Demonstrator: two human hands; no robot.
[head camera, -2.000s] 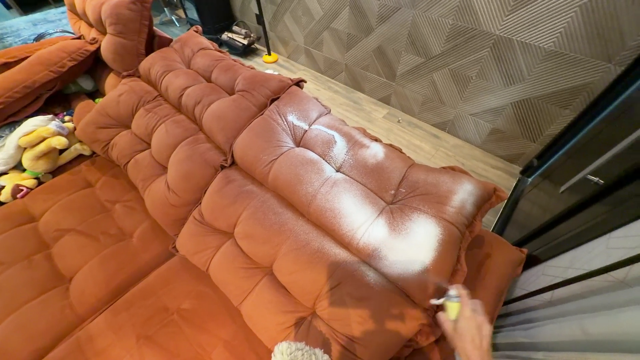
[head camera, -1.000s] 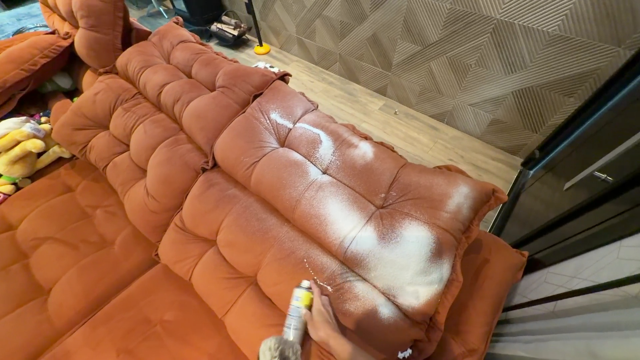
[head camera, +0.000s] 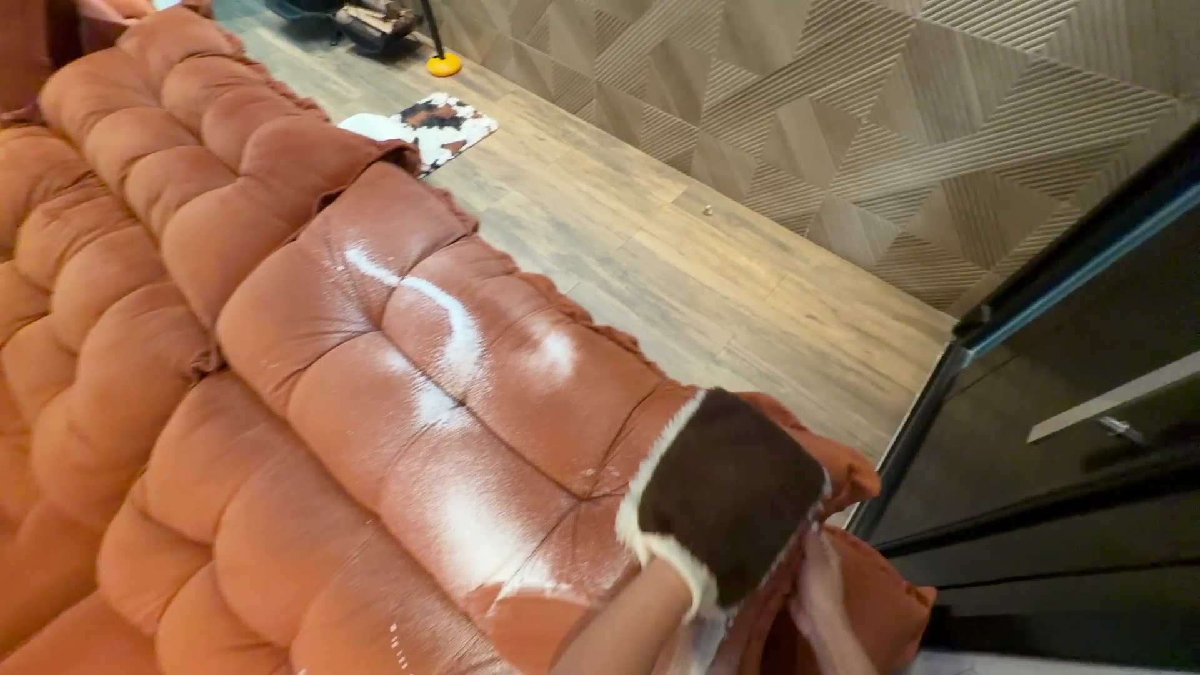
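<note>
An orange tufted sofa cushion (head camera: 525, 375) bears white foam or powder (head camera: 478, 539) in patches and a curved streak. My left hand (head camera: 689, 562) is inside a dark brown mitt (head camera: 741, 487) with cream fleece edging, which rests on the cushion's near right end; its fingers are hidden. Just right of the mitt, my right hand (head camera: 817, 586) grips the fabric at the cushion's edge. A reddish area without white shows beside my left forearm. The spray can is not in view.
Behind the cushion runs a wood-look floor (head camera: 647, 244) along a patterned wall panel (head camera: 750, 103). A cowhide-pattern piece (head camera: 445, 131) and a yellow-based stand (head camera: 443, 64) are on the floor. A black glossy door or cabinet (head camera: 1078, 441) with a handle stands at the right.
My right hand has moved right, from the spray can to the cushion's edge. The mitt has come up onto the cushion, and part of the white patch near it is gone. The view is closer.
</note>
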